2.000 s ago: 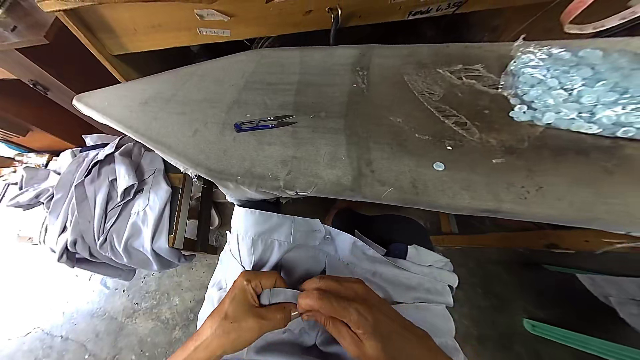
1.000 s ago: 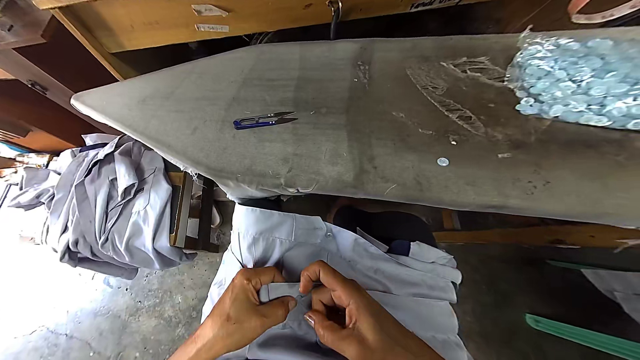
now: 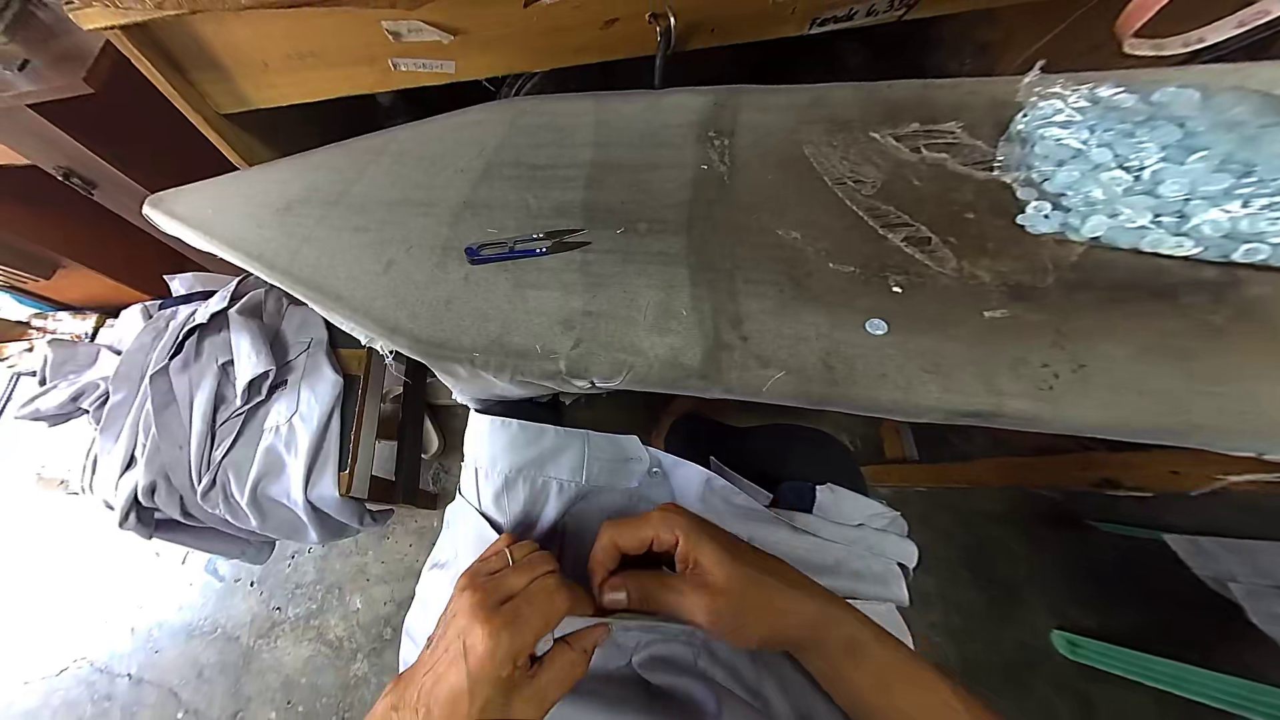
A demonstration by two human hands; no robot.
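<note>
A light grey-white shirt [image 3: 560,460] lies across my lap below the ironing board. My left hand [image 3: 510,620] pinches a folded edge of it between thumb and fingers. Close beside it, my right hand [image 3: 690,580] has its thumb and forefinger brought together at the same edge; whether anything small is between them cannot be seen. Blue-handled thread snips [image 3: 525,247] rest on the board, blades pointing right. A single pale button [image 3: 876,326] lies farther right. At the board's right end is a clear plastic bag of light blue buttons [image 3: 1150,170].
The padded, stained ironing board [image 3: 620,330] spans the view above my lap. A pile of grey shirts [image 3: 220,410] hangs over a wooden stool [image 3: 360,430] at left. A wooden shelf edge [image 3: 540,50] runs behind the board. Green plastic strips [image 3: 1160,670] are low at right.
Both hands have shifted on the shirt: the left now lies more over the fold, and the right thumb and forefinger, spread apart a second ago, have come together.
</note>
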